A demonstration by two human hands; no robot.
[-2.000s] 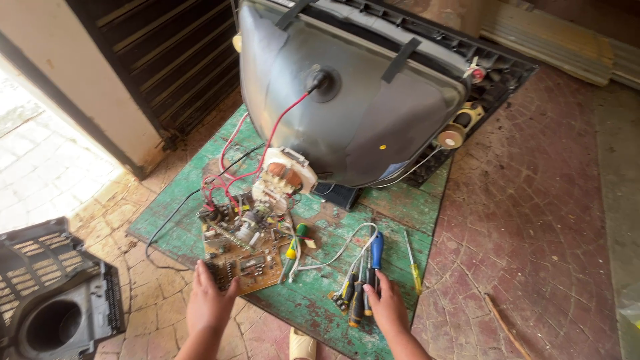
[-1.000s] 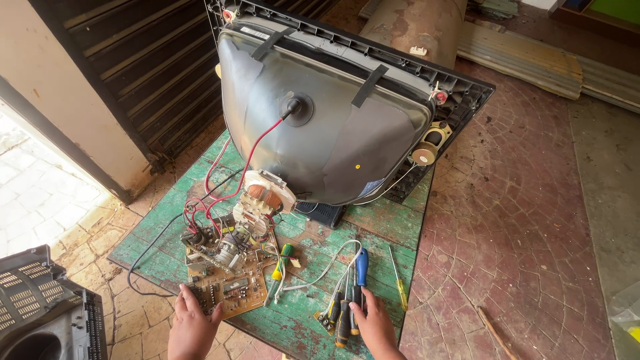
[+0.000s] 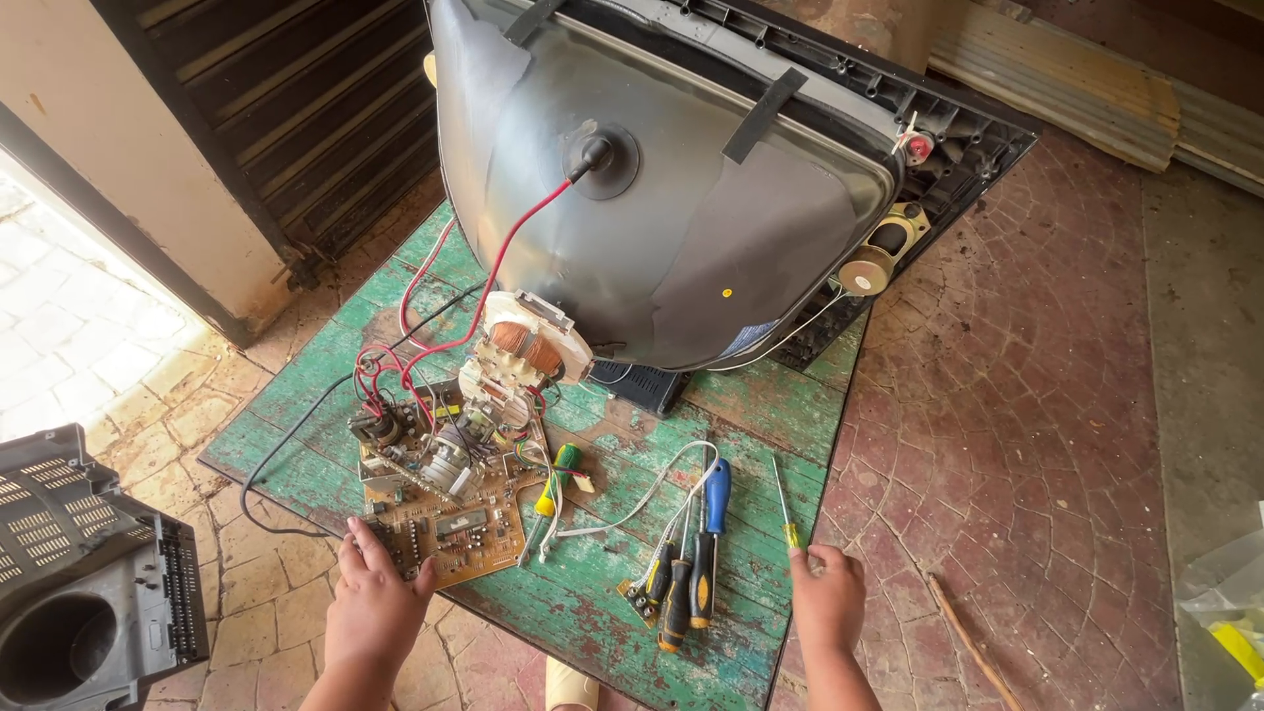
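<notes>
My left hand (image 3: 375, 597) rests on the near-left edge of a brown circuit board (image 3: 494, 553), thumb and fingers apart. At the table's right edge, my right hand (image 3: 828, 597) has its fingers closed on the yellow handle of a thin screwdriver (image 3: 787, 513), whose shaft points away from me. Several screwdrivers lie left of that hand, one with a blue handle (image 3: 719, 494). Beside the board is a green-and-yellow screwdriver (image 3: 557, 484). Red wires run from the board to a cathode ray tube (image 3: 632, 197) with a copper deflection coil (image 3: 523, 344) at its neck.
The green wooden table (image 3: 612, 632) has worn paint. A speaker (image 3: 874, 267) sits on the black plastic frame (image 3: 963, 148). At the lower left stands a black plastic rear housing (image 3: 99, 583). A stick (image 3: 973, 642) lies on the paved floor at right.
My right hand has moved right, from the group of screwdrivers to the thin yellow-handled one. My left hand has stayed at the circuit board's near edge.
</notes>
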